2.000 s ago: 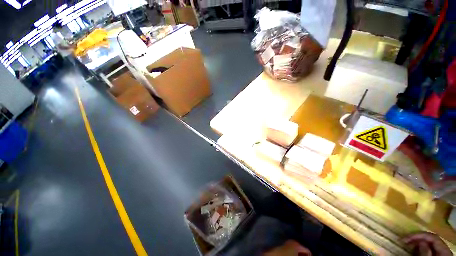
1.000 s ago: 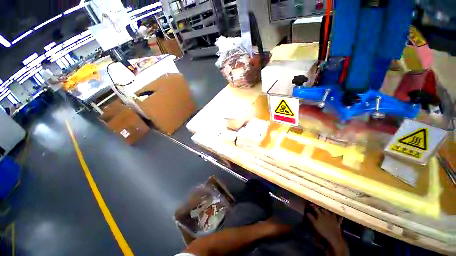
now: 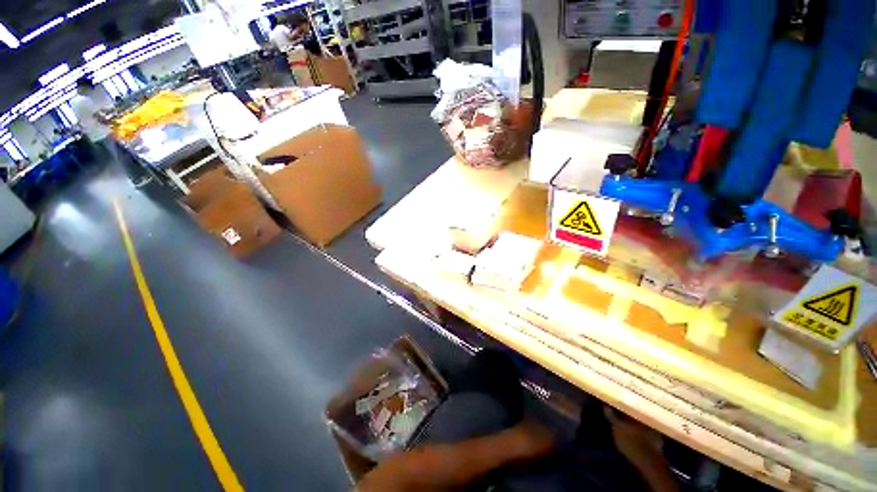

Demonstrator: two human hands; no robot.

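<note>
My left forearm reaches in from the bottom edge, and my left hand (image 3: 540, 438) is low over my dark lap, blurred into shadow. My right hand (image 3: 632, 440) is also low, below the bench front, dark and blurred. I cannot tell whether either holds anything. In front stands the blue press (image 3: 760, 106) with bright blue clamp arms (image 3: 664, 197) and black knobs. Under it lies the yellow-amber work bed (image 3: 630, 300) with darker patches. Pale stacks of blanks (image 3: 505, 261) sit left of the bed.
Clear guards carry warning signs (image 3: 583, 221), (image 3: 829, 306). A clear bag of brown pieces (image 3: 478, 120) and a white box (image 3: 587, 149) stand at the bench's rear. A scrap carton (image 3: 389, 404) is on the floor by my leg. Larger cartons (image 3: 322, 187) stand farther left.
The view has turned right, bringing the press into sight. My right hand, on the bench edge two seconds ago, is now below it near my lap. The stacks look unchanged.
</note>
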